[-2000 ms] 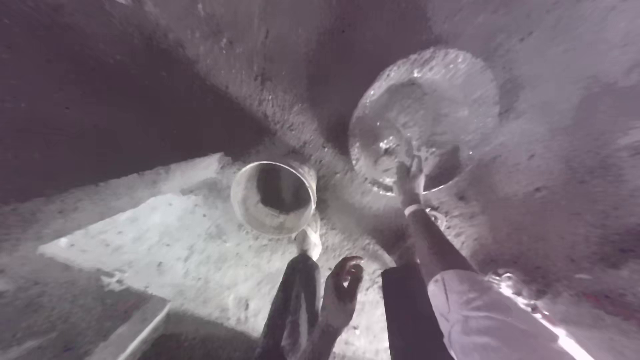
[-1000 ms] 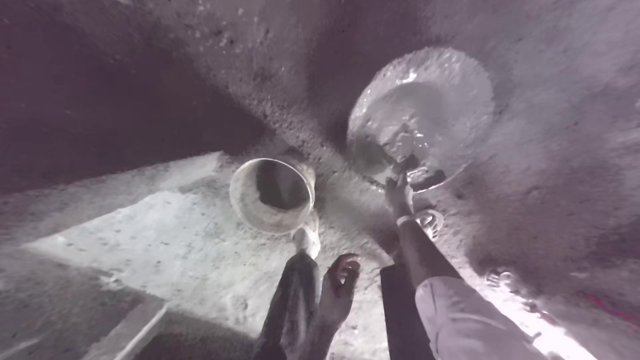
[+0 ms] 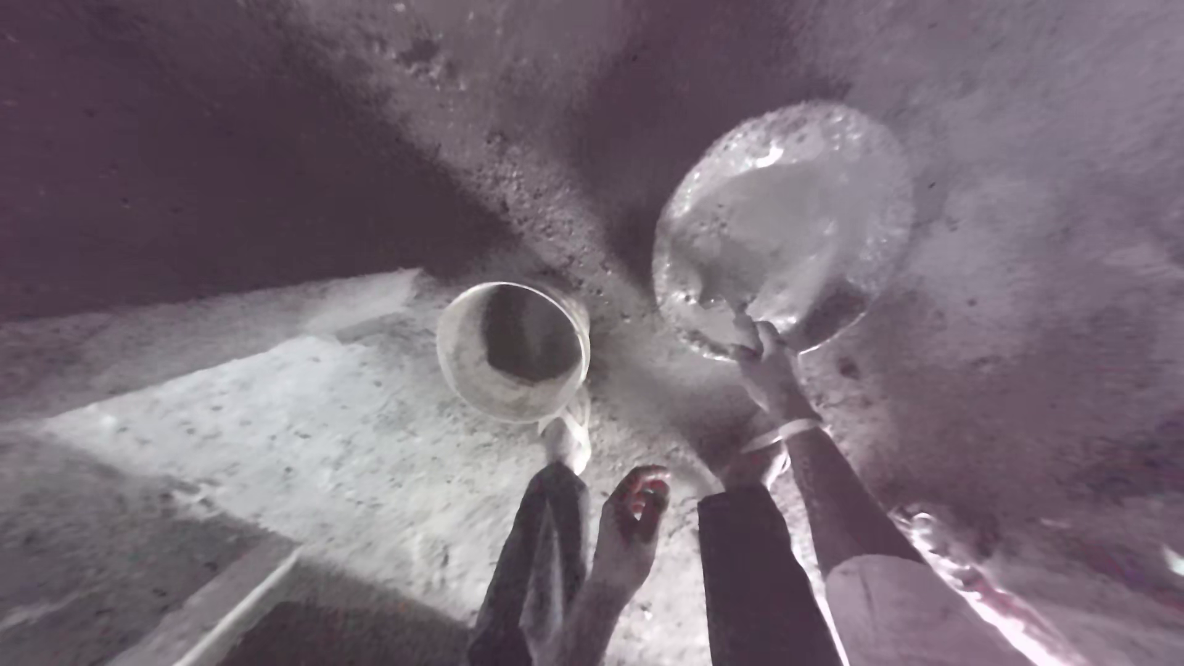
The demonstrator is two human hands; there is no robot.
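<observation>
My right hand (image 3: 770, 361) is at the near rim of a wide round shallow pan (image 3: 837, 157) with wet-looking contents; whether it grips a tool or the rim cannot be told. A dark patch shows in the pan just right of the fingers. My left hand (image 3: 638, 499) hangs over the ground between my legs, its fingers curled, and nothing can be made out in it. Up and to the left of it a round bucket (image 3: 462, 365) stands beside my left foot, dark inside. A light band circles my right wrist.
My left foot (image 3: 566, 442) and right foot (image 3: 757, 462) are on rough, gritty ground. A pale flat area (image 3: 277, 416) lies at the left, and a straight-edged strip (image 3: 231, 601) at the lower left. A bright uneven streak (image 3: 990, 601) runs across the lower right.
My right hand has drawn back from inside the pan to its near rim. The contents near the rim look different. My left hand stays between my legs.
</observation>
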